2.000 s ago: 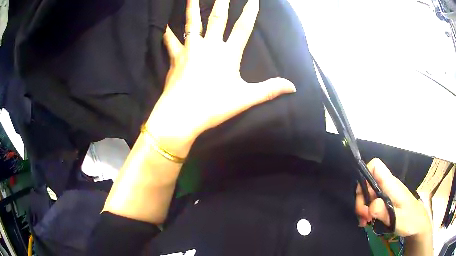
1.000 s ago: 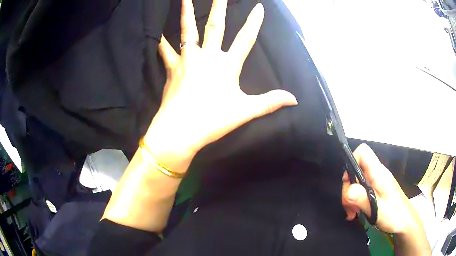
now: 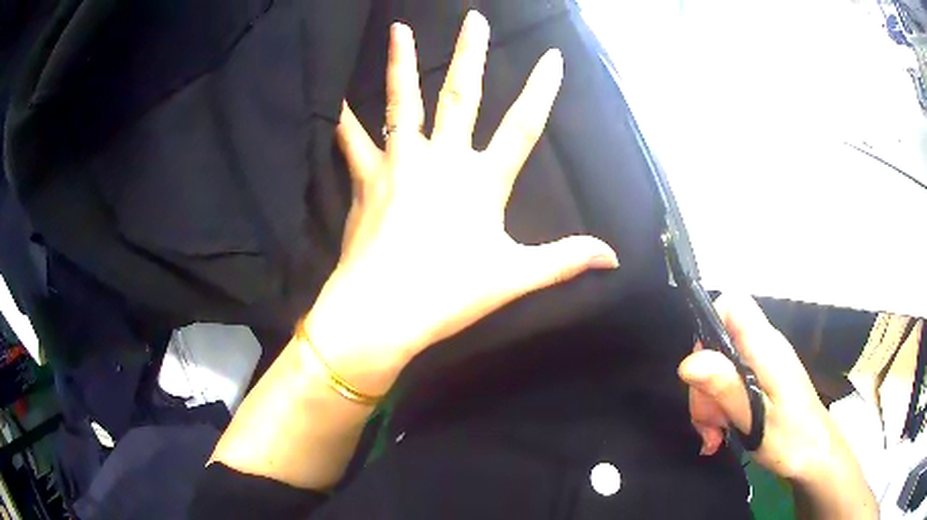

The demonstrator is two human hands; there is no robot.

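A large black garment piece (image 3: 183, 132) covers the left and middle of the table and hangs over the lap. My left hand (image 3: 437, 223) lies flat on it with the fingers spread, a ring and a gold bracelet on it. My right hand (image 3: 752, 396) holds the black-handled fabric shears (image 3: 676, 239) by the handles. The shears lie along the right edge of the cloth, blades pointing up and away. How far the blades are apart, and whether cloth is between them, I cannot tell.
The white table (image 3: 793, 152) shows to the right, overexposed, with its front edge at the lower right. Dark navy cloth (image 3: 142, 462) hangs at lower left beside a pale object (image 3: 208, 361). A round white spot (image 3: 605, 479) is on the dark lap area.
My left hand has moved down the frame, and its fingertips are now in view. The shears and my right hand have moved left, and the shears now lie against the cloth's edge.
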